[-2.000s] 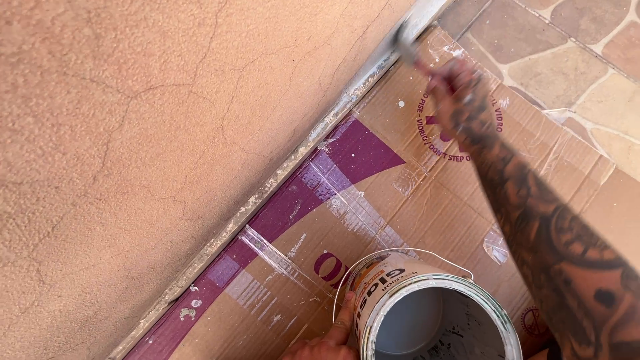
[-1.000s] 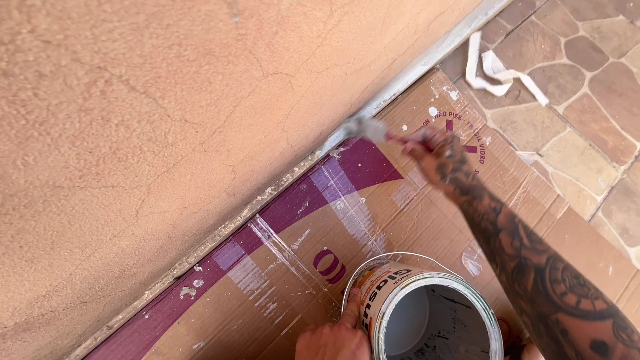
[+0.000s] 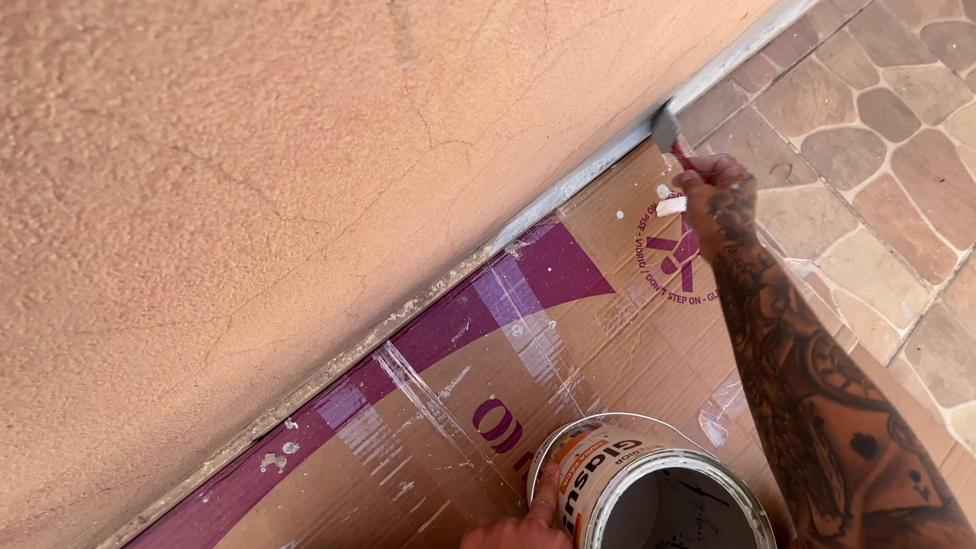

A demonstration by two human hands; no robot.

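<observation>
My right hand grips the red handle of a paintbrush, whose bristles touch the narrow ledge at the foot of the wall. Grey-white paint covers the upper part of this ledge; its lower part is bare and rough. At the bottom, my left hand rests against the side of a Glasurit paint can, fingers on its label. The can is tilted toward the camera, open, with grey inner walls and a thin wire handle. Whether the left hand bears its weight is hidden.
A textured peach wall fills the left side. Flattened cardboard with purple print, clear tape and paint spots lies along its base. A small white piece lies near my right wrist. Stone-patterned floor tiles spread at the upper right.
The brush in my right hand has moved up and right along the ledge from beside the purple band. More of the ledge there looks painted than two seconds ago. My left hand stays at the can.
</observation>
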